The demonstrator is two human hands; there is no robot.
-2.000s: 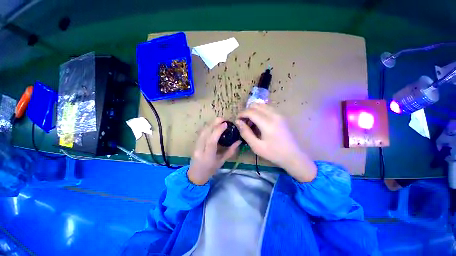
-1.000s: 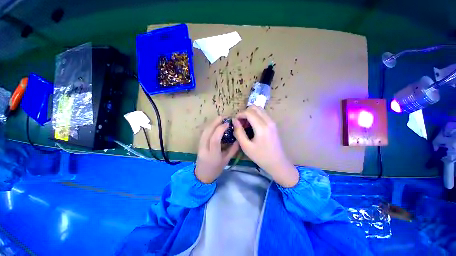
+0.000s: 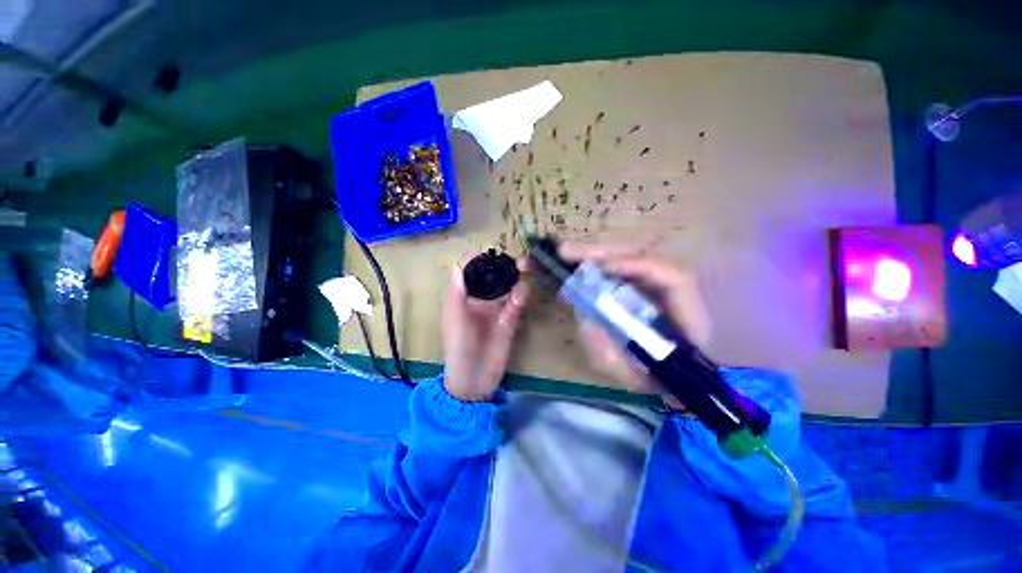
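Observation:
My left hand [image 3: 480,341] holds a round black part [image 3: 490,274] upright in its fingertips over the front of the cardboard mat. My right hand [image 3: 661,308] is closed around an electric screwdriver [image 3: 628,319], black with a clear and white band and a green end with a pale cord. Its tip points up and left, over the mat just right of the black part, not touching it. The right hand is somewhat blurred. Small dark screws [image 3: 594,196] lie scattered on the mat beyond the hands.
The cardboard mat [image 3: 773,146] bears a blue bin [image 3: 364,185] of copper-gold pieces and a white paper piece [image 3: 510,118]. A black box [image 3: 280,246] under clear plastic stands left. Right are a reddish block [image 3: 891,319] under violet light and the lamp [image 3: 992,237].
My right hand has left the black part and now grips the screwdriver, which lay on the mat before. My left hand still holds the part. The view has shifted left.

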